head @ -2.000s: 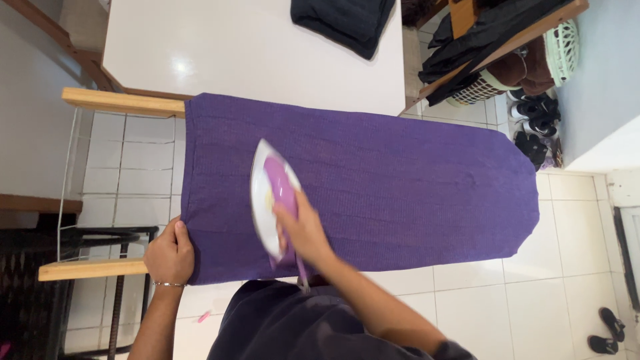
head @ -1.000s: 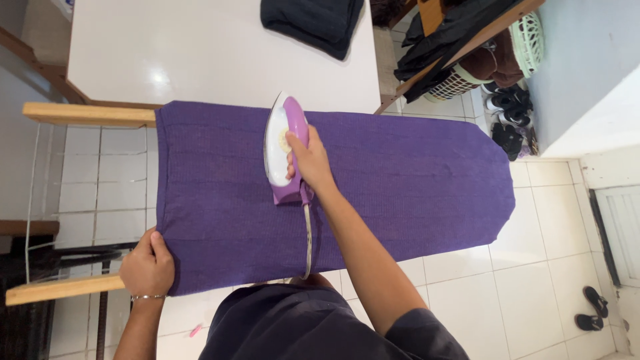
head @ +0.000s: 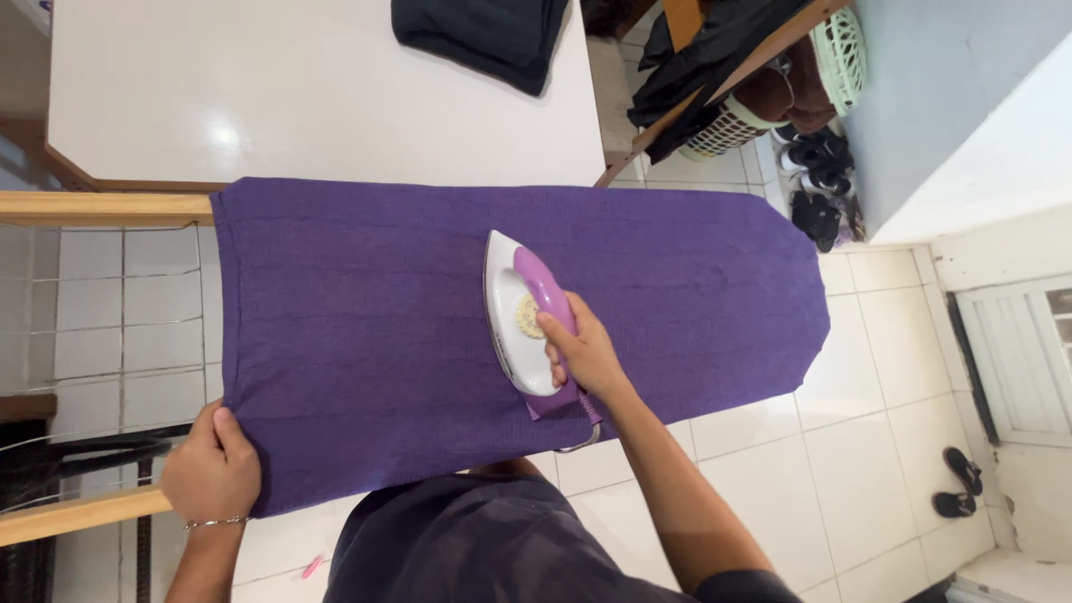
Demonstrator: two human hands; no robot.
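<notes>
A purple cloth point(head: 360, 335) lies over the long ironing board, its rounded end to the right. Near the middle of it, my right hand point(head: 582, 347) grips the purple handle of a white and purple electric iron point(head: 512, 335), whose tip points toward the far edge. The iron's cord leaves its rear and runs over the near edge. My left hand point(head: 213, 465), with a chain bracelet at the wrist, holds the cloth's near left corner at the board's wooden rail point(head: 92, 512); some of its fingers are hidden.
Beyond the board stands a white table point(head: 318, 100) with folded dark cloth point(head: 486, 42). A wooden rack with dark garments point(head: 712, 67), a pale green basket point(head: 840, 63) and shoes point(head: 816, 163) are at the upper right. Black flip-flops point(head: 959, 484) lie on the tiled floor.
My right hand has moved the iron rightward along the cloth from its place two seconds ago. My left hand stays at the cloth's near left corner.
</notes>
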